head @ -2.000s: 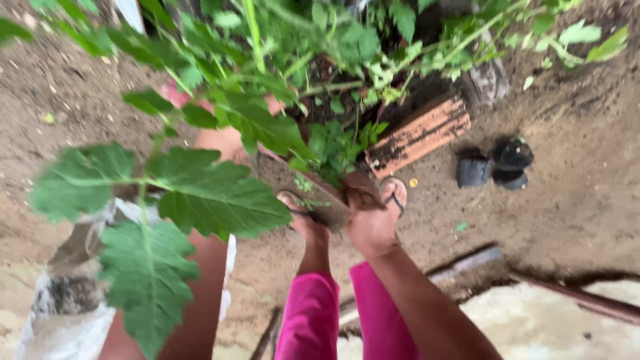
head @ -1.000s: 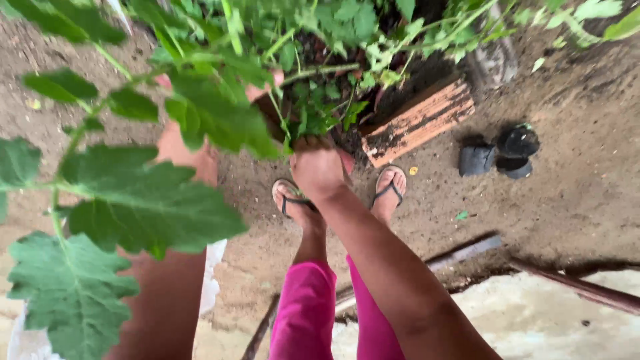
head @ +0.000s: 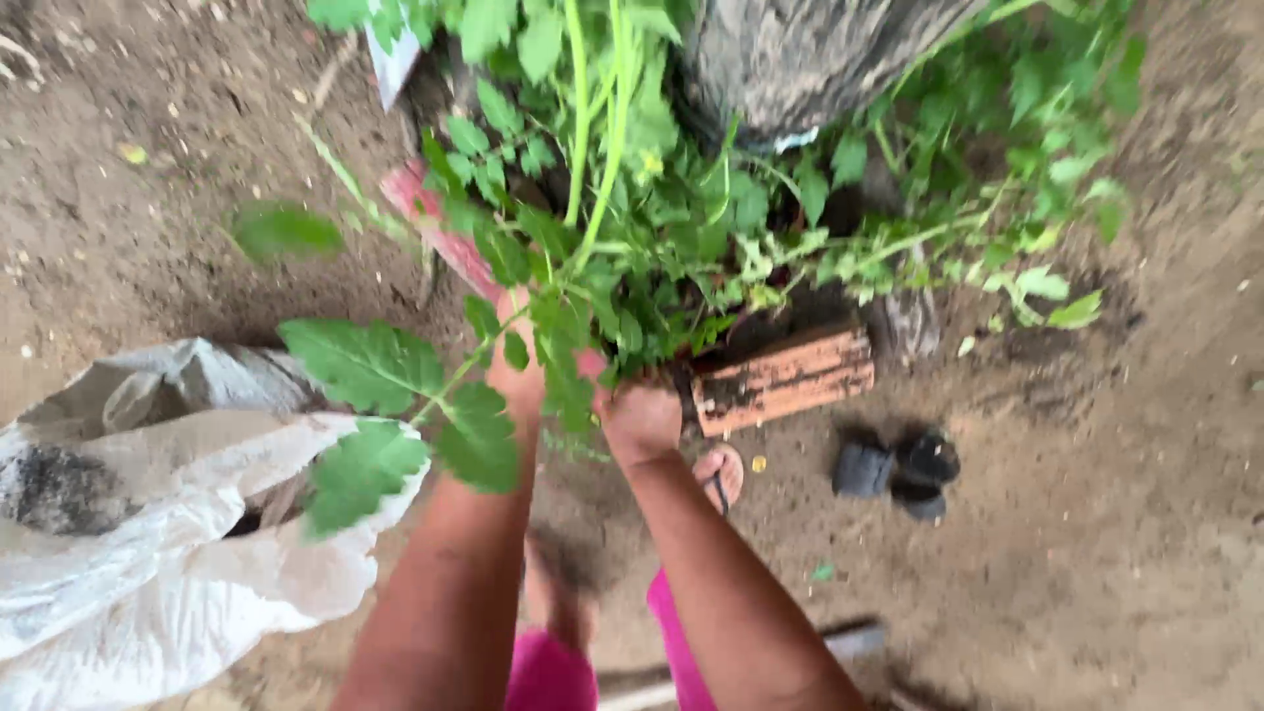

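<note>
My left hand [head: 514,341] reaches up into the foliage beside a green leafy plant [head: 642,267], its fingers largely hidden by leaves. My right hand [head: 644,420] is low at the plant's base, with bent fingers, close to a reddish piece [head: 592,367] between the two hands; whether it holds this piece is unclear. Just right of my right hand lies an orange hollow clay brick [head: 785,380] with dark soil on it. A toothed leaf [head: 370,365] on a stem hangs in front of my left forearm.
A white plastic sack [head: 247,553] with ashy grey matter lies at left. A tree trunk [head: 810,59] rises at the top. Small black pots [head: 894,469] sit on bare soil at right. A reddish brick-like piece [head: 444,232] borders the plants. My sandaled foot [head: 721,476] is below the brick.
The view has shifted, bringing the trunk and more of the sack into sight. My two hands are closer together than one second ago. The leafy stem now hangs between the sack and my left forearm.
</note>
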